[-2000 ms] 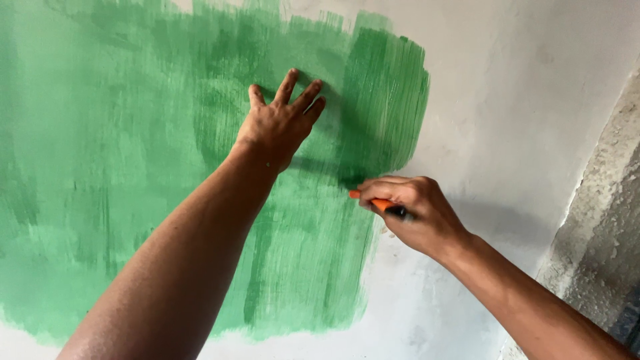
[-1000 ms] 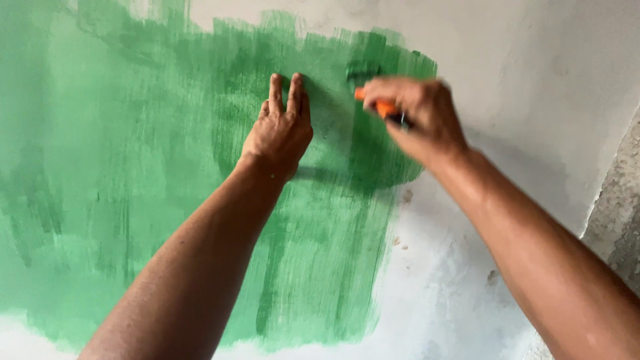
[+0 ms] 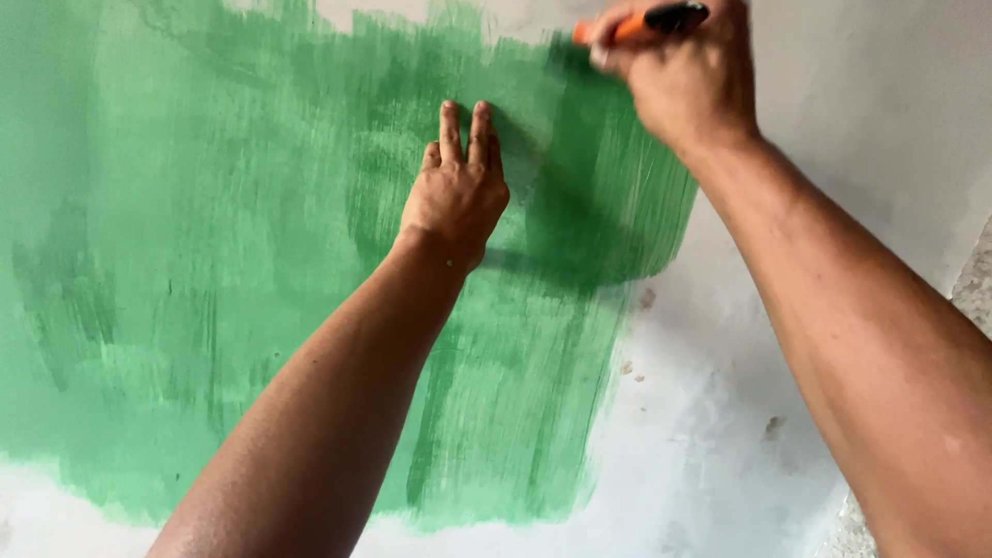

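My right hand [image 3: 690, 77] grips a paintbrush [image 3: 635, 27] by its orange and black handle, near the top of the view. The brush's dark, blurred bristles rest at the upper right part of a green painted area [image 3: 256, 232] on a pale wall [image 3: 697, 434]. Darker, streaky green paint lies below the brush. Left of it, my left hand [image 3: 457, 190] lies against the green paint with nothing in it, two fingers stretched upward and apart. Its thumb is hard to make out.
A rough, grey, speckled surface [image 3: 973, 291] borders the wall at the right edge. Several small brown marks dot the pale wall right of the paint. Unpainted wall also shows along the top and bottom.
My right hand has moved upward with the brush, from the lower right of the green area to its top edge. My left hand stays on the paint, its fingers less spread than in the earliest frame.
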